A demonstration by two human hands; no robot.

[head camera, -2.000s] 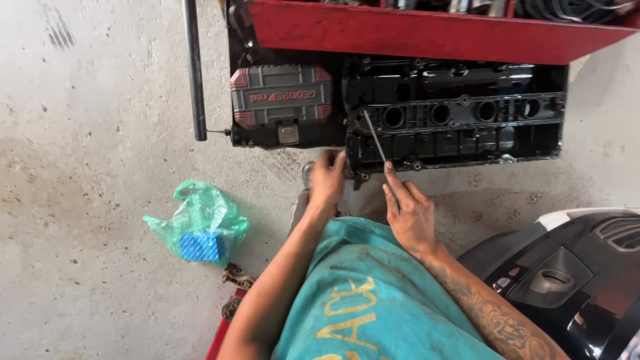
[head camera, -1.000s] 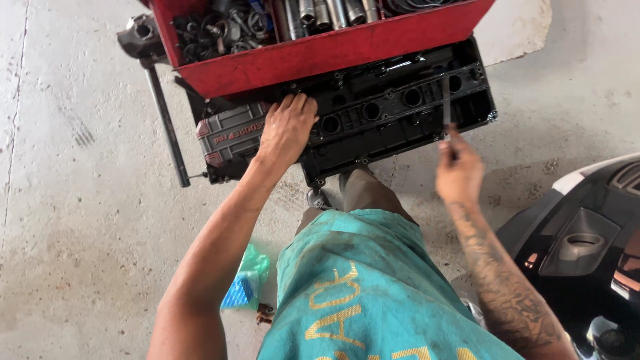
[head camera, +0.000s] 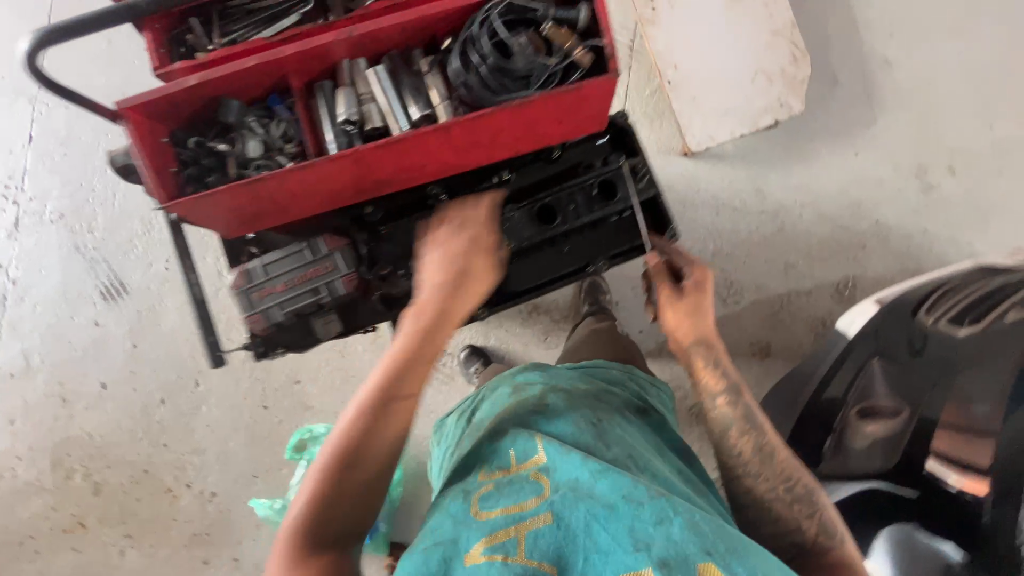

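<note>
My right hand (head camera: 680, 292) grips a thin metal rod-like tool (head camera: 637, 204), whose far end lies over the right end of a black engine valve cover (head camera: 552, 264) with round holes. Blurred, my left hand (head camera: 462, 256) is over the middle of that cover; its fingers are too smeared to tell whether they hold anything. A grey and red plastic tool case (head camera: 296, 280) lies to the left of the cover. Beyond both, a red metal toolbox (head camera: 384, 164) holds sockets (head camera: 388, 98), small loose metal parts (head camera: 240, 140) and coiled black cables or ties (head camera: 496, 56).
The toolbox's black tubular handle (head camera: 76, 30) sticks out at upper left. A pale flat board (head camera: 728, 72) lies on the floor at upper right. Black vehicle bodywork (head camera: 872, 424) stands at right. A green plastic bag (head camera: 300, 472) is beside my left forearm, and my shoes are below the cover.
My left hand has moved right, from beside the tool case to over the valve cover. The tool in my right hand stays at the cover's right end. The view has shifted, showing more of the toolbox.
</note>
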